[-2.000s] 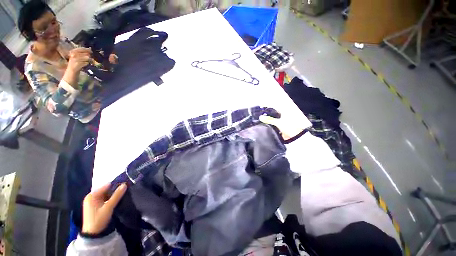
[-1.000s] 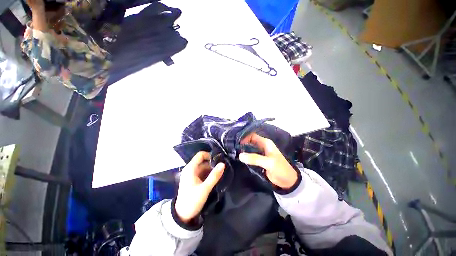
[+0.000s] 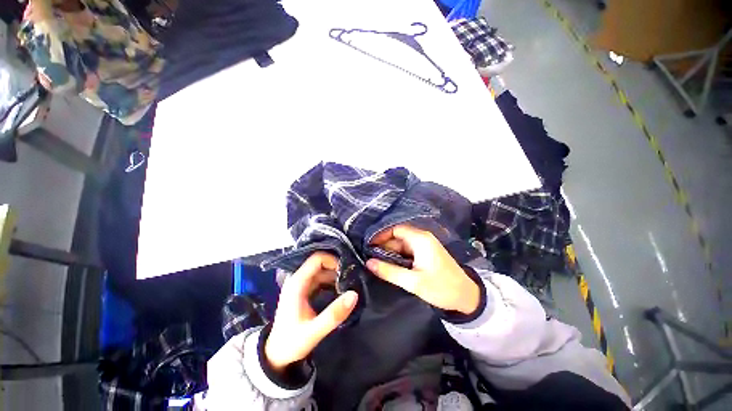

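A dark blue denim and plaid garment [image 3: 345, 197] lies bunched over the near edge of the white table [image 3: 321, 120] and hangs towards my lap. My left hand [image 3: 309, 309] holds a dark edge of it, with thumb and fingers around the cloth. My right hand [image 3: 425, 269] holds the other edge just beside it, fingertips tucked in the fold. The two hands are close together at the table's near edge. The cloth between the fingertips is too dark to make out in detail.
A black hanger [image 3: 393, 40] lies on the table. A black garment [image 3: 217, 40] is at the far left, by a person in a patterned top [image 3: 88, 56]. Plaid garments [image 3: 526, 229] hang at the right; others lie below left. Yellow-black tape [image 3: 642, 128] marks the grey floor.
The garment was first spread wide between my hands, then gathered with my hands together. Since then more plaid shows on top. The table and hanger sit higher in view.
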